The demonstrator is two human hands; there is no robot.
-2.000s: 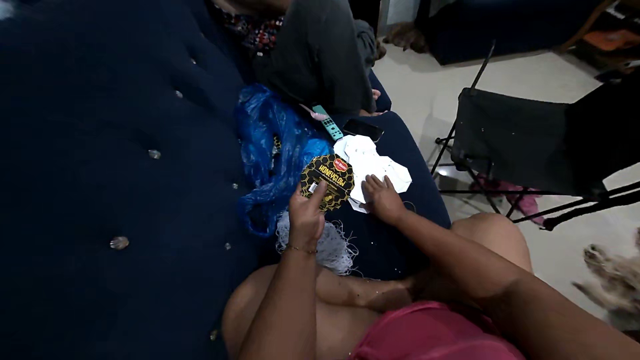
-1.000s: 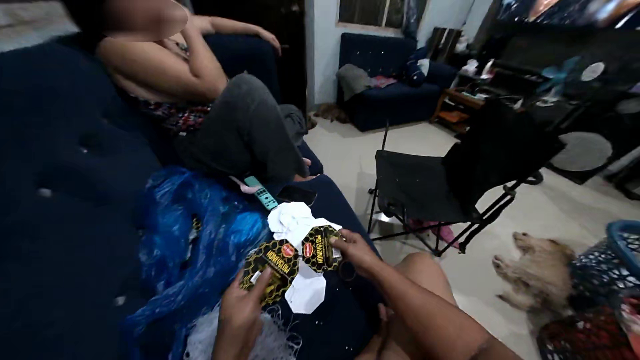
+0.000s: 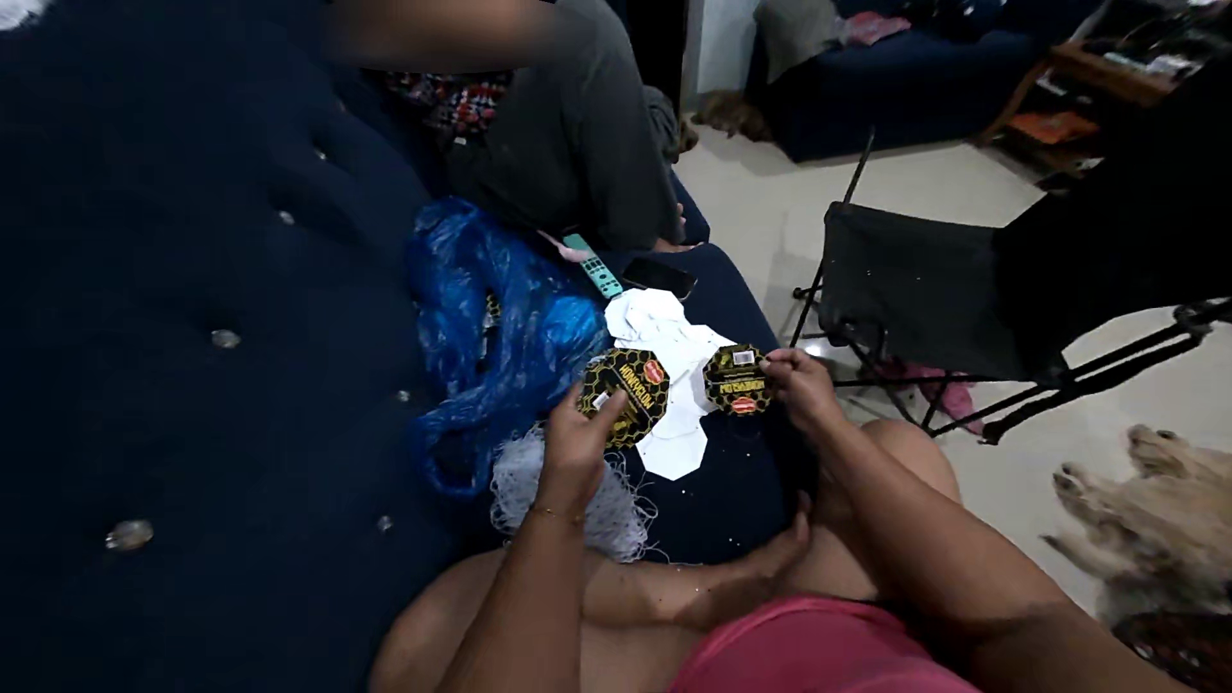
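Note:
My left hand (image 3: 580,438) grips a black and yellow octagonal Del Monte Honeyglow card (image 3: 637,385), its thumb across the front. A similar card (image 3: 739,381) is held by its right edge in the fingertips of my right hand (image 3: 807,387). White octagonal paper pieces (image 3: 674,450) lie on the dark blue sofa between and beyond both hands, several of them overlapping. A crumpled blue plastic bag (image 3: 472,318) lies left of my left hand, with something black and yellow partly showing in it. Pale stringy shreds (image 3: 616,515) sit under my left wrist.
A teal remote control (image 3: 593,267) and a dark phone (image 3: 660,277) lie beyond the papers. Another person in dark grey trousers (image 3: 558,125) sits further along the sofa. A black folding chair (image 3: 914,279) stands at right, and a dog (image 3: 1145,510) lies on the floor.
Two seconds ago my right hand was on the white papers; it now holds a patterned card, moved rightward from beside the left one since a second ago. The view has swung up and back down.

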